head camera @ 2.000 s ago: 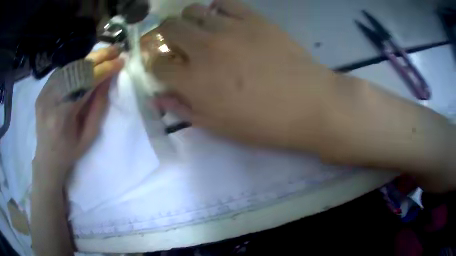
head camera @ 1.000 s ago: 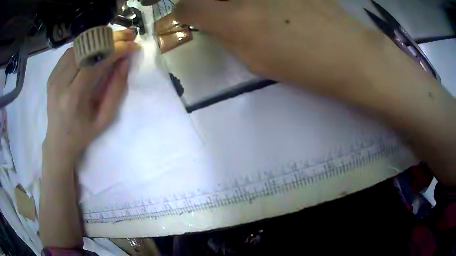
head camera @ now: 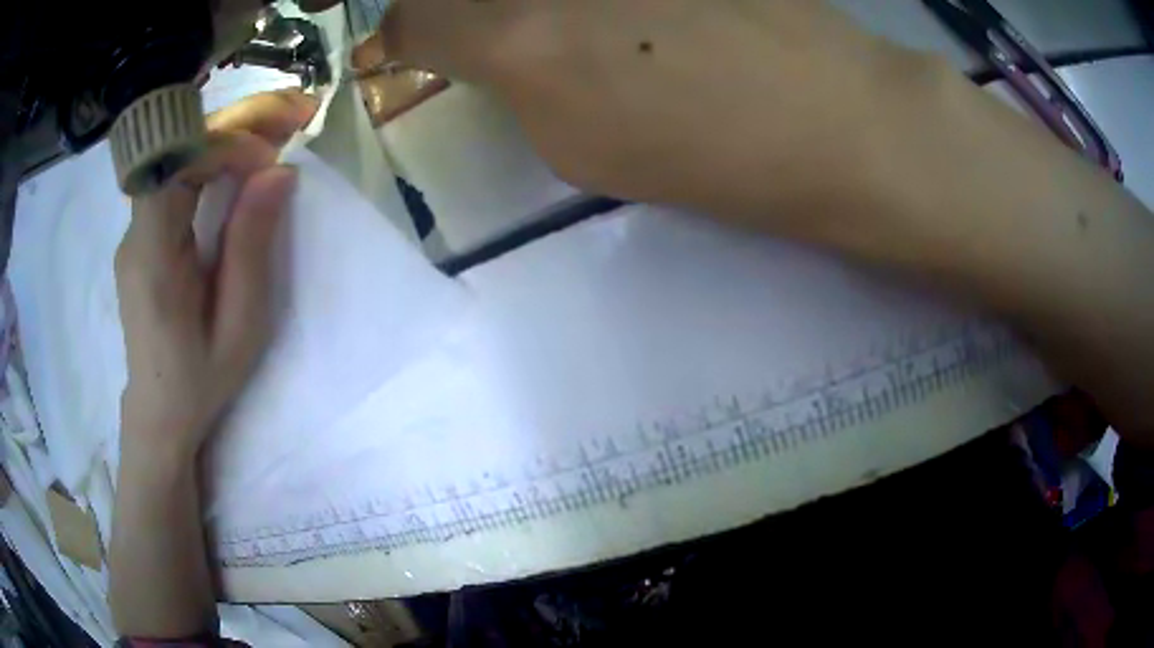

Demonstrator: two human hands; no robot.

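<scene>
A white fabric piece [head camera: 367, 342] lies on the white table, its top end at the presser foot [head camera: 297, 51]. My left hand [head camera: 209, 253] pinches the fabric's upper left edge between thumb and fingers, beside the ribbed off-white knob [head camera: 158, 137]. My right hand [head camera: 544, 76] is at the top, just right of the foot, over the shiny copper block [head camera: 403, 94]. Its fingertips are partly cut off and blurred; something thin and metallic shows by them, but I cannot tell what they hold.
Thread snips [head camera: 1044, 95] lie at the upper right, partly behind my right forearm. A measuring scale [head camera: 608, 462] runs along the table's front edge. A tan piece [head camera: 76, 525] lies among white cloth at the lower left. The dark machine head [head camera: 89, 51] is at the upper left.
The fabric's edge at the foot is now lifted and folded, where it lay flatter before. My left fingers have closed and shifted slightly. My right hand moved up and away from the fabric since the earliest frame.
</scene>
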